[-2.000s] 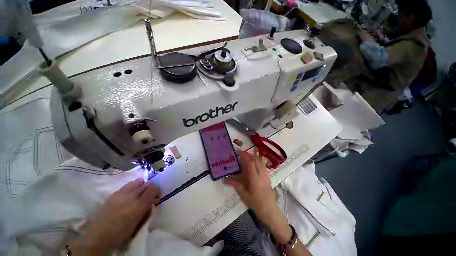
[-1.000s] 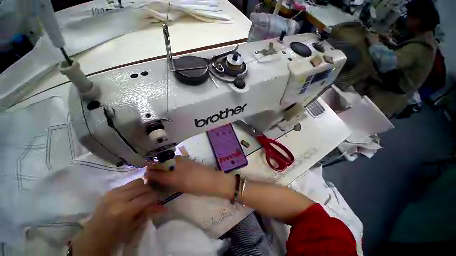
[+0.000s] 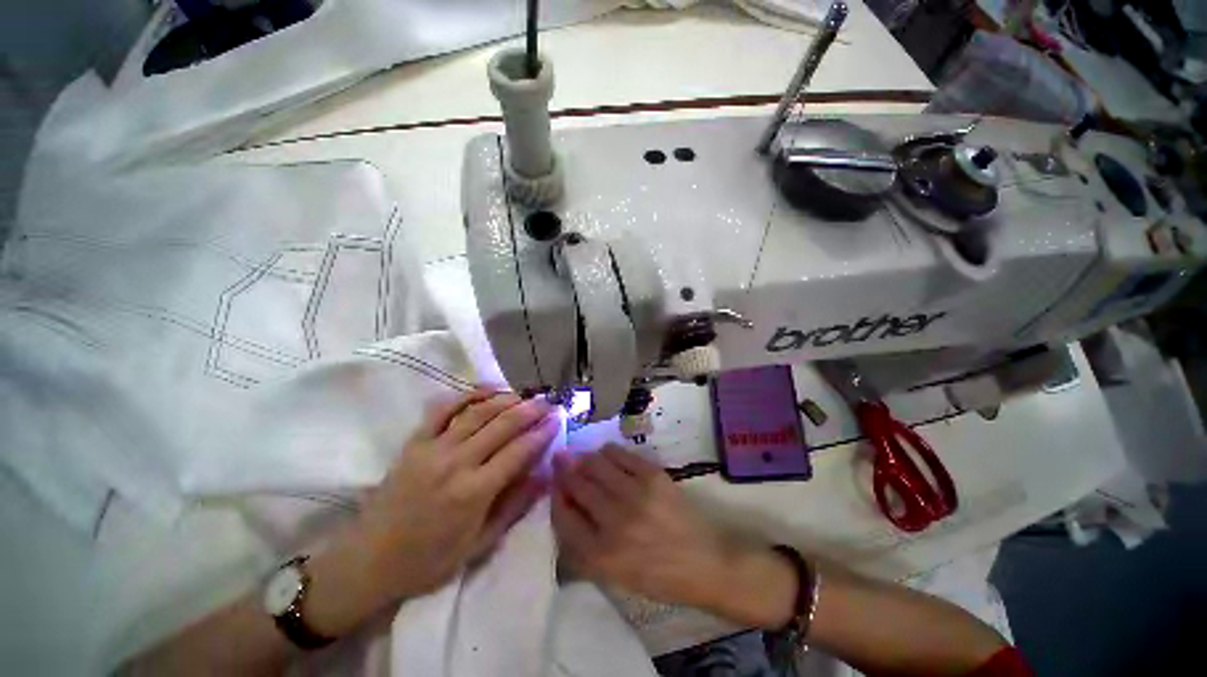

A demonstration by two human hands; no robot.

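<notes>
The white garment piece point(image 3: 159, 430) with dark double topstitching lies left of the needle and runs under both hands. My left hand point(image 3: 457, 496) presses on the cloth, its fingertips at the lit needle area. My right hand point(image 3: 635, 522) is just to the right, its fingertips pinching the cloth edge near the needle. A strip of the cloth hangs down between the hands. The sewing machine head point(image 3: 715, 251) stands over the work, marked "brother". The presser foot and needle point(image 3: 567, 403) are under a bluish-white light, partly hidden by glare and fingers.
A smartphone point(image 3: 761, 423) with a pink-purple screen lies right of the needle. A small brown tab point(image 3: 814, 413) and shears with red handles point(image 3: 907, 470) lie beyond it. More white cloth lies behind the machine. Blurred workstation items are at the top right.
The view has swung left, so the machine appears further right. My right hand first moved from beside the phone to the needle; now it is lower, beside my left hand, on the cloth.
</notes>
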